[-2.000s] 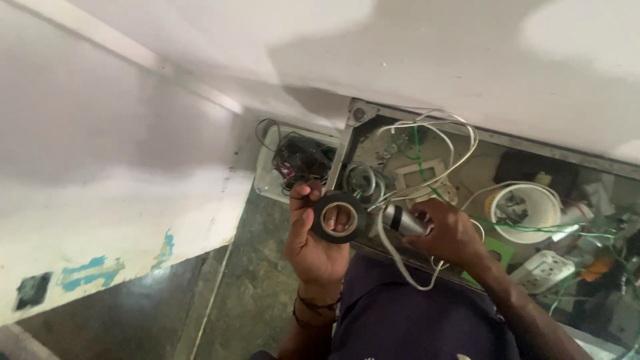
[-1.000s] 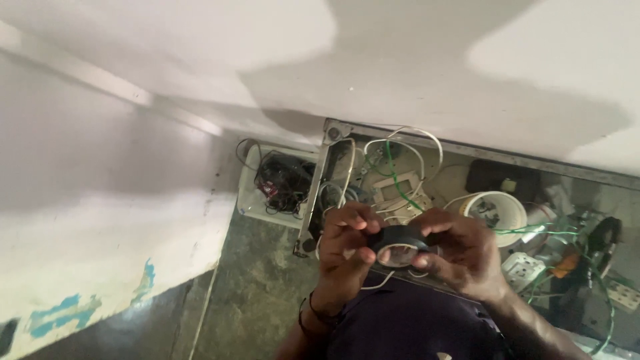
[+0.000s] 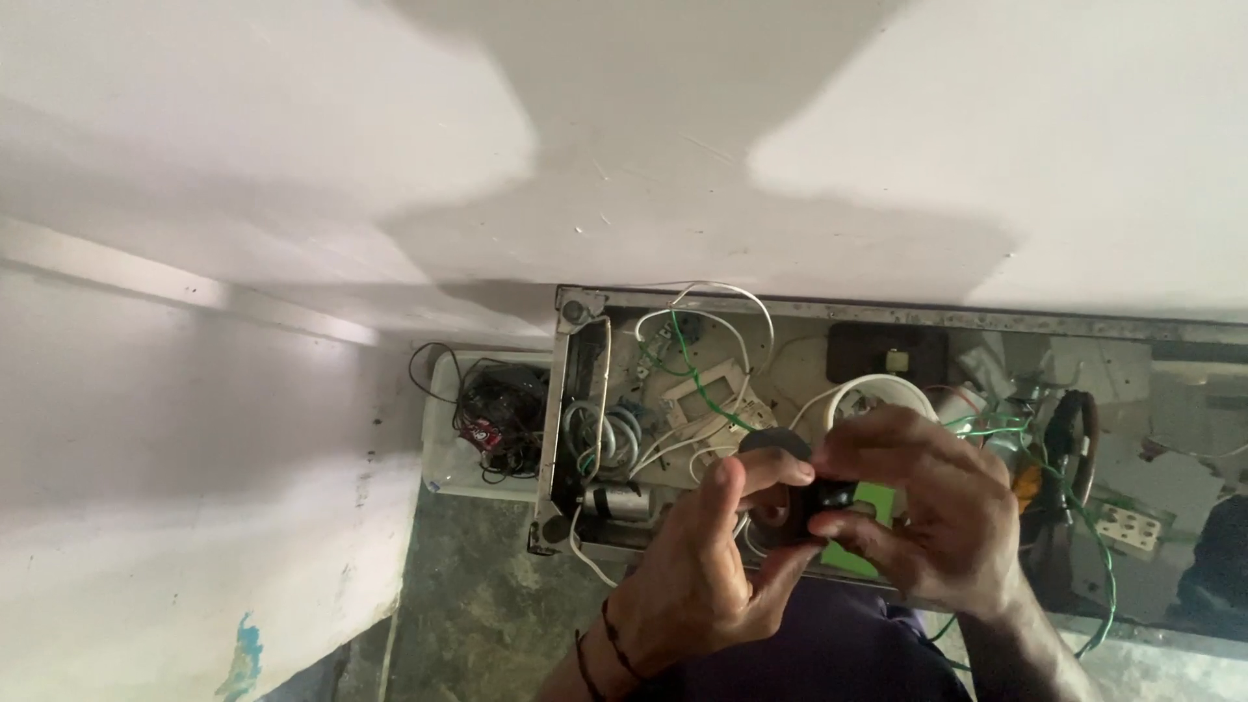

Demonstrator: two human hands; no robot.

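Observation:
My left hand (image 3: pixel 717 575) grips a roll of black electrical tape (image 3: pixel 780 450) from its left and lower side. My right hand (image 3: pixel 926 512) pinches a short pulled-out piece of the black tape (image 3: pixel 832 492) between thumb and fingers at the roll's right side. Both hands are above the near edge of a metal-framed tray or table. A silver cylinder with a black band (image 3: pixel 616 502) lies to the left of my left hand, near coiled grey cable (image 3: pixel 604 436) and white wires. A green card-like thing (image 3: pixel 863 541) is partly hidden behind my right hand.
A white tub (image 3: pixel 882 385) stands behind my right hand. A white switch frame (image 3: pixel 704 392), a dark box (image 3: pixel 885 353), green wires (image 3: pixel 1107 570) and a socket plate (image 3: pixel 1129 526) lie about. A clear bin of black cables (image 3: pixel 502 409) sits left; walls rise behind and left.
The silver cylinder was in my right hand two seconds ago and now lies at the left. My right hand has come to the tape roll, and a piece of tape is pulled away from it.

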